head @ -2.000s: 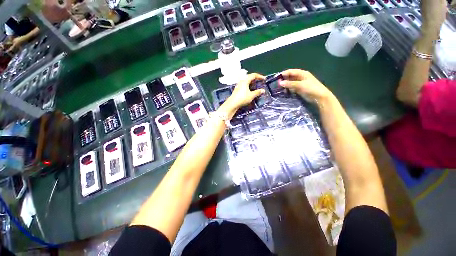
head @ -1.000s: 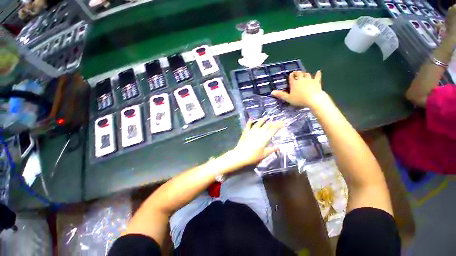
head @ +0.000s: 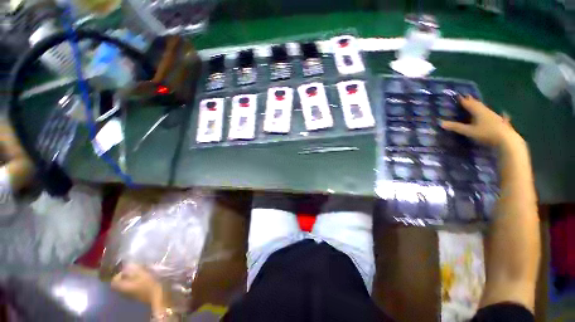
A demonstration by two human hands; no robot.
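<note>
The lens tray (head: 403,170), clear with dark square pieces in its pockets, lies on the green bench at the right. My right hand (head: 485,126) rests on its upper right part, thumb and fingers apart, gripping nothing visible. My left hand (head: 135,283) is low at the left, blurred, beside crumpled clear film (head: 161,236) over a box below the bench; I cannot tell whether it holds any. The phone tray (head: 252,139) lies left of the lens tray. Its front row shows white phone backs (head: 277,110); the back row has several dark keypad phones (head: 280,63) and one white back.
A pump bottle (head: 417,41) stands on a white wipe (head: 413,66) behind the lens tray. Thin metallic sticks (head: 328,150) lie before the phone tray. A brown box (head: 173,69) with a red light, a black hose (head: 19,119) and a blue line (head: 85,88) are at the left.
The view has turned left. My left hand has moved from the lens tray down to the lower left. The loose film over the lens tray appears gone. My right hand stays at the tray.
</note>
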